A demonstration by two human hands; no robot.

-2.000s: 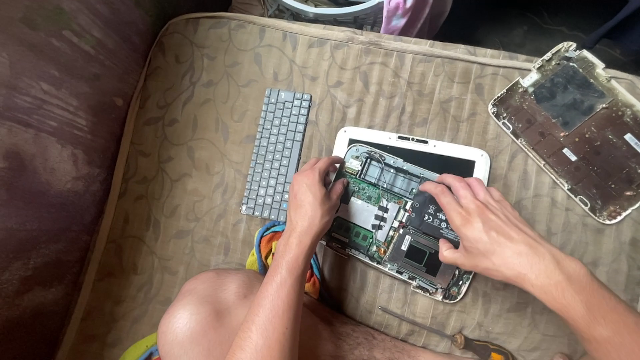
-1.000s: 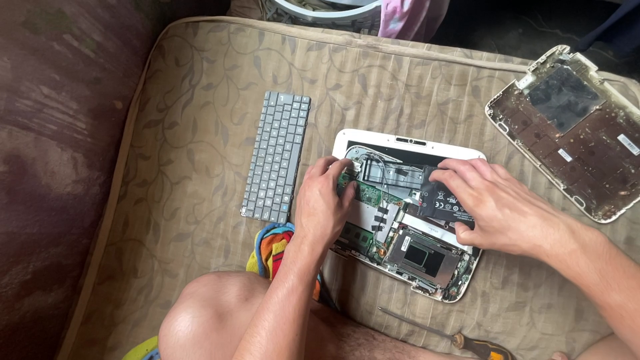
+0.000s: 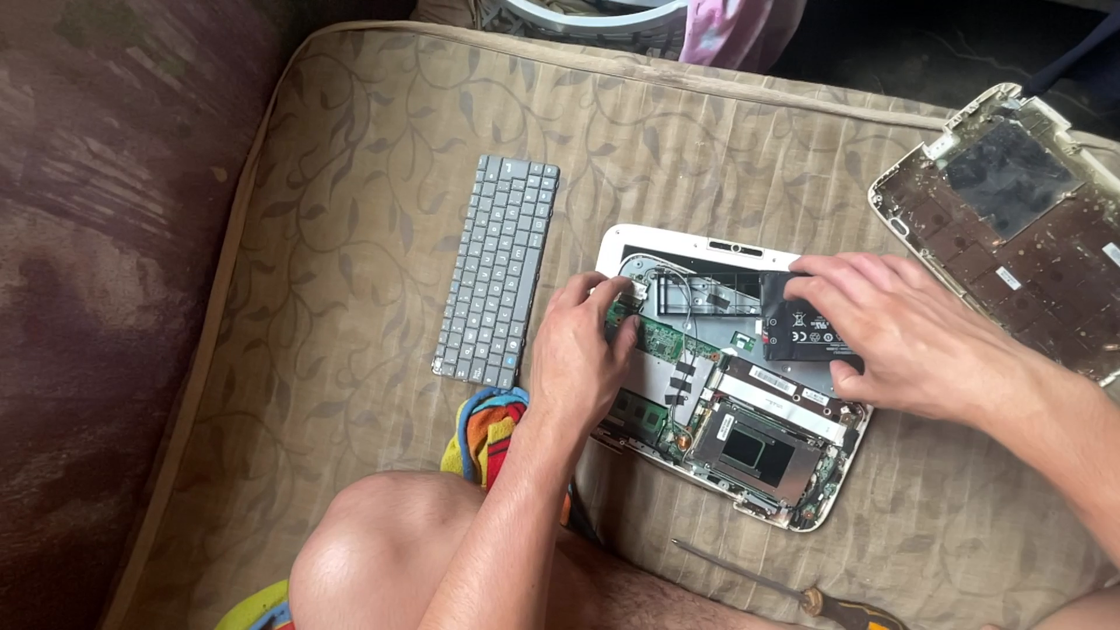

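Observation:
An opened white laptop (image 3: pixel 647 376) lies on the mattress near my legs, its green circuit board (image 3: pixel 661 341), taped cables and metal drive bay (image 3: pixel 757 451) exposed. My right hand (image 3: pixel 901 328) grips a black battery pack (image 3: pixel 809 328) at its right end, over the upper right part of the laptop. At the laptop's upper left corner, the fingers of my left hand (image 3: pixel 586 341) rest on the casing beside the board and a thin cable; whether they pinch anything is hidden. A black plastic frame (image 3: pixel 709 295) shows between the hands.
A grey keyboard (image 3: pixel 499 271) lies left of the laptop on the patterned mattress (image 3: pixel 367 219). The detached bottom cover (image 3: pixel 989 236) is at the right. A screwdriver (image 3: pixel 814 599) lies near my leg. Colourful cloth (image 3: pixel 486 433) sits below the keyboard; a plastic basket (image 3: pixel 595 17) stands beyond the edge.
The battery pack has moved up and to the right with my right hand, uncovering more of the laptop's inside. My left hand stays near the upper left corner.

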